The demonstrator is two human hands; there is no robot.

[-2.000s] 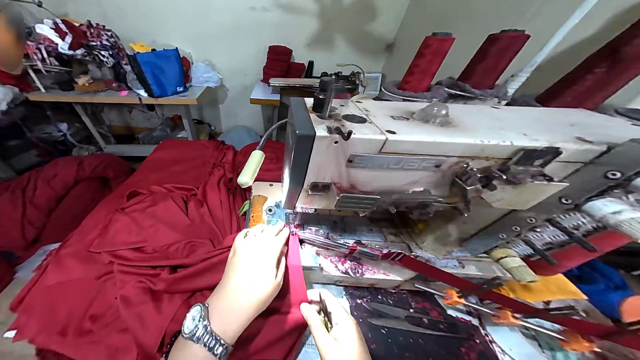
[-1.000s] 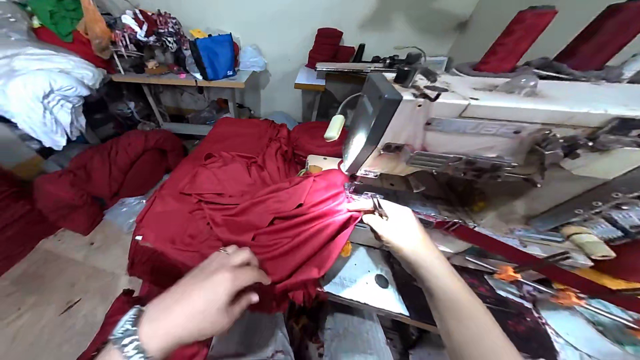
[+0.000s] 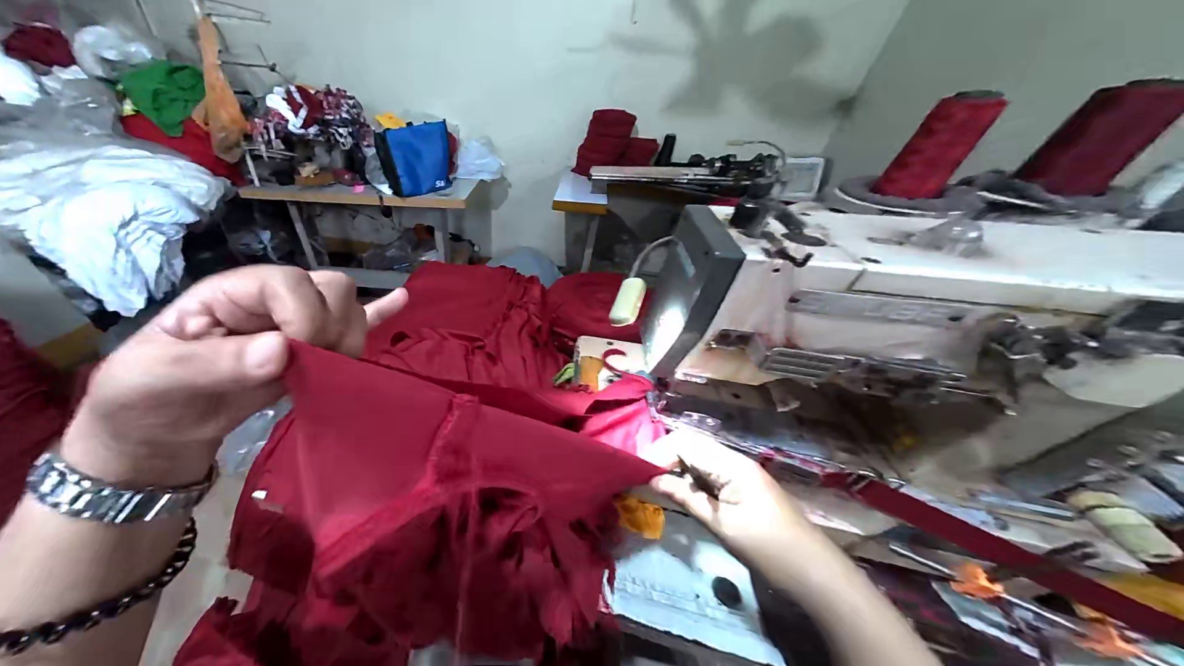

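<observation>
My left hand, with a metal watch and a dark beaded bracelet at its wrist, pinches a corner of dark red fabric and holds it up at the left. The cloth is stretched across to my right hand, whose fingers grip its other edge beside the sewing area of an industrial sewing machine. A small dark metal tool, perhaps thread snips, sits in the right hand too. Seams show on the raised piece, and its lower part hangs in folds. A red fabric strip runs from the machine's guide towards the lower right.
More red cloth lies heaped behind the raised piece. Red thread cones stand over the machine. A small lamp hangs by its head. Farther back are a table with a blue bag and a pile of white material.
My left hand has risen from the heaped cloth and now holds up a fabric edge. My right hand stays near the machine's sewing area, with the cloth now stretched between both hands.
</observation>
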